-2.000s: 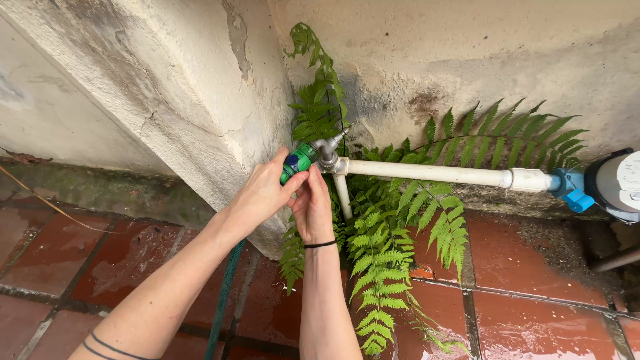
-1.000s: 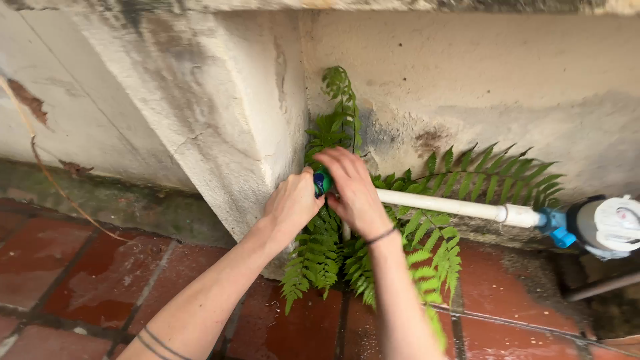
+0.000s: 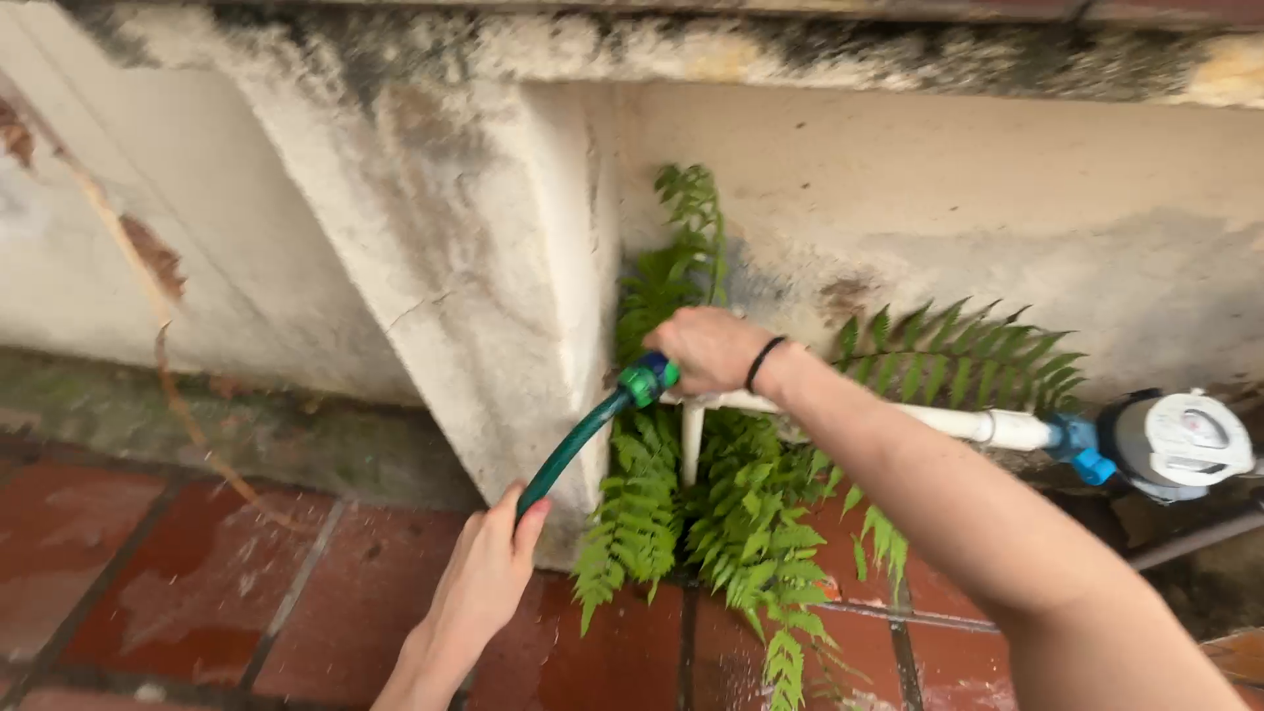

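A green garden hose point(image 3: 571, 446) runs up to a green and blue hose connector point(image 3: 647, 379) at the white plastic pipe point(image 3: 938, 419). My left hand point(image 3: 494, 563) is closed around the hose, a little below the connector. Just beyond the connector, my right hand point(image 3: 706, 348), with a black band at its wrist, is at the tap end of the pipe. It covers the tap, and its fingertips are hidden, so whether it grips anything cannot be told.
Fern fronds point(image 3: 760, 523) grow around the pipe. A slanted concrete buttress point(image 3: 464, 267) stands at its left. A water meter point(image 3: 1190, 439) with a blue valve point(image 3: 1086, 454) is at the right. Wet red floor tiles point(image 3: 346, 602) lie below, and a dry stem point(image 3: 183, 405) hangs at the left.
My left hand has moved from the connector down onto the hose. My right hand has shifted off the connector to the tap end. The view has tilted up.
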